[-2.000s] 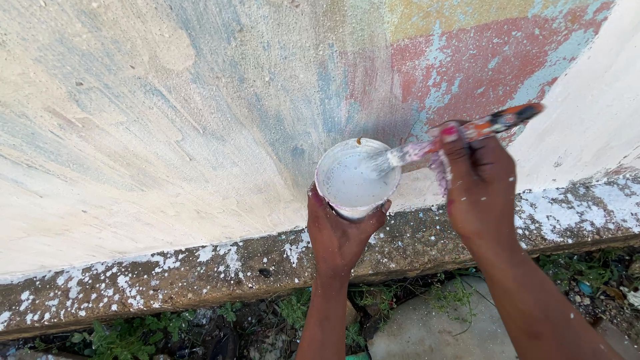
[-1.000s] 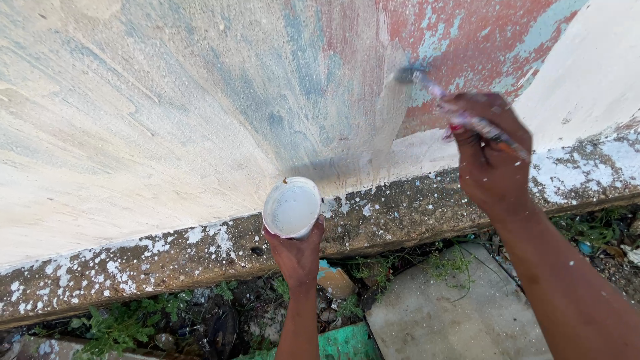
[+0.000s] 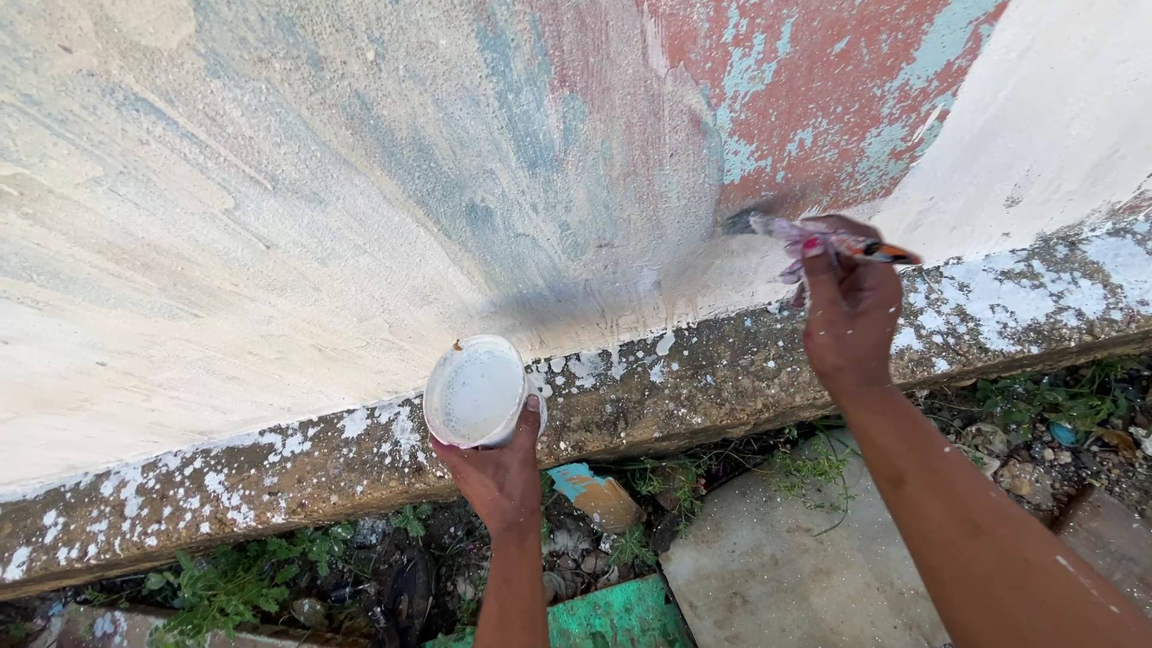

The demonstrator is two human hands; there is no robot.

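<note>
My left hand (image 3: 497, 477) grips a white plastic tub (image 3: 475, 393) from below, its thumb against the side; thin white paint with small bubbles is in it. In my right hand (image 3: 850, 315) is a paintbrush (image 3: 814, 238) with paint-smeared wrapping and an orange and black handle end. Its dark wet bristles point left, at the lower part of the wall (image 3: 585, 180), where thin wet paint lies over faded blue and red. Right of the bristles the old red and light blue paint shows bare, and farther right the wall is white.
A rough concrete ledge (image 3: 711, 387) spattered with white runs along the wall's foot. Below it lie a pale stone slab (image 3: 792, 549), a green painted slab (image 3: 616, 619), a partly blue stone (image 3: 596, 497), weeds (image 3: 234, 576) and rubble.
My right hand took the brush from inside the tub up to the wall, then lower along it. Thin wet paint now covers more of the red area.
</note>
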